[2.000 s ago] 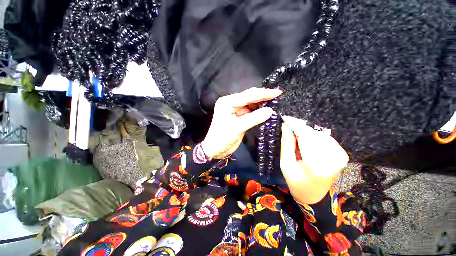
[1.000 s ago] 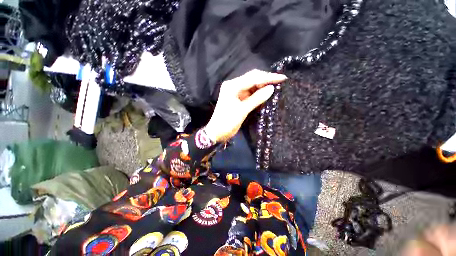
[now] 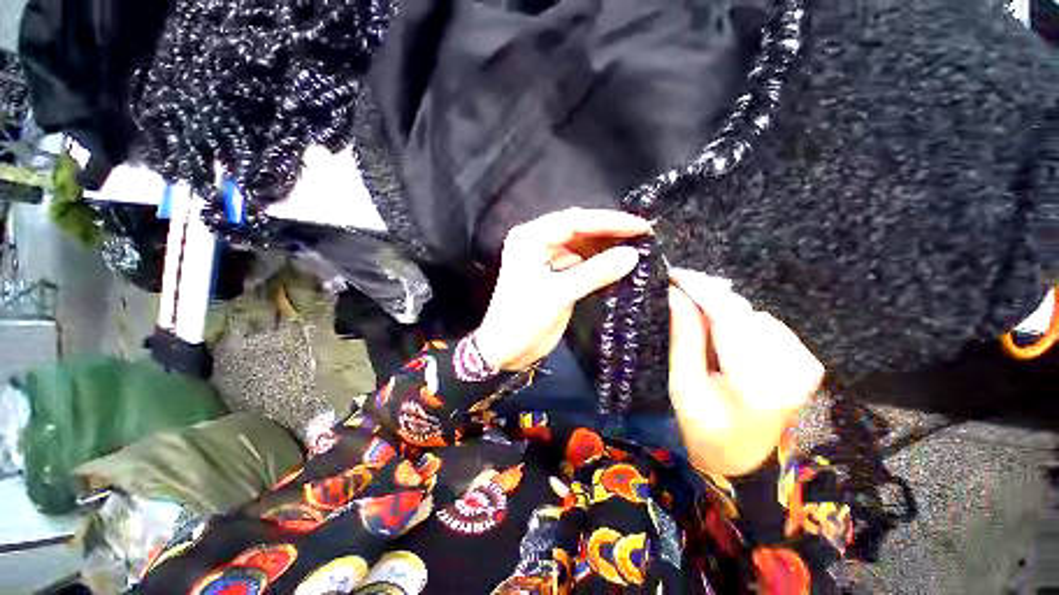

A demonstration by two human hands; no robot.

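A dark grey textured garment [image 3: 906,198] spreads in front of me, with smooth black lining [image 3: 546,105] to its left. A black braided trim [image 3: 708,157] with white glints runs along its edge and hangs down in two strands below my left hand. My left hand [image 3: 552,285] pinches the trim and garment edge between thumb and fingers. My right hand [image 3: 737,372] is just right of the hanging trim, thumb and fingertips together near the edge. A needle or thread is too small to make out.
Glossy black trim [image 3: 250,87] is heaped on the white table [image 3: 337,192] at upper left. An orange scissors handle [image 3: 1034,331] shows at the right rim. Green bundles [image 3: 116,407] lie at left. Tangled dark trim [image 3: 877,488] lies on the speckled floor at lower right.
My right hand was blurred at the lower right corner one second ago and is back beside the trim, covering the small white tag. My left hand keeps its pinch, slightly lower in view.
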